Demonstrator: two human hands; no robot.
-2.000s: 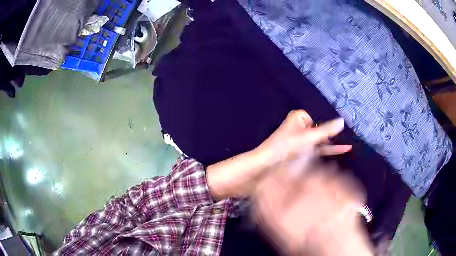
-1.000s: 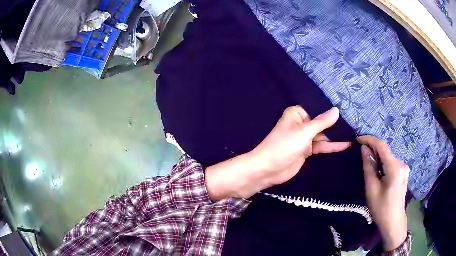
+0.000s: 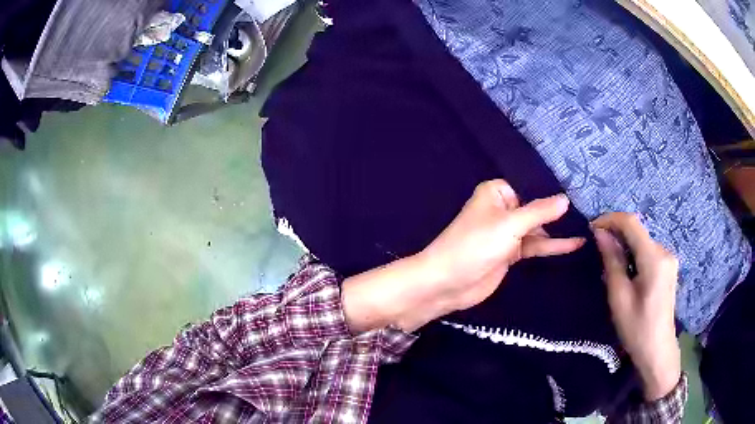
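A large dark cloth point(image 3: 372, 149) lies draped in front of me, with a blue-grey leaf-patterned lining point(image 3: 613, 124) along its right side. My left hand point(image 3: 476, 244) lies on the dark cloth, its thumb and a finger holding the fold beside the seam where cloth meets lining. My right hand point(image 3: 641, 290) is at the same seam, just right of the left fingertips, its thumb and index finger pinched at the edge. A needle cannot be made out between them. White tooth-like stitching point(image 3: 530, 338) runs across the dark cloth below my hands.
A blue plastic basket point(image 3: 157, 79) stands at the upper left with a grey cloth point(image 3: 83, 58) over it. A round grey-white part point(image 3: 240, 45) is beside it. A pale curved table edge point(image 3: 704, 54) is at the upper right. The green floor point(image 3: 141, 199) shows at left.
My right hand, blurred and in front of my left forearm two seconds ago, moved right to the seam and has stayed there. My left hand is nearly unmoved.
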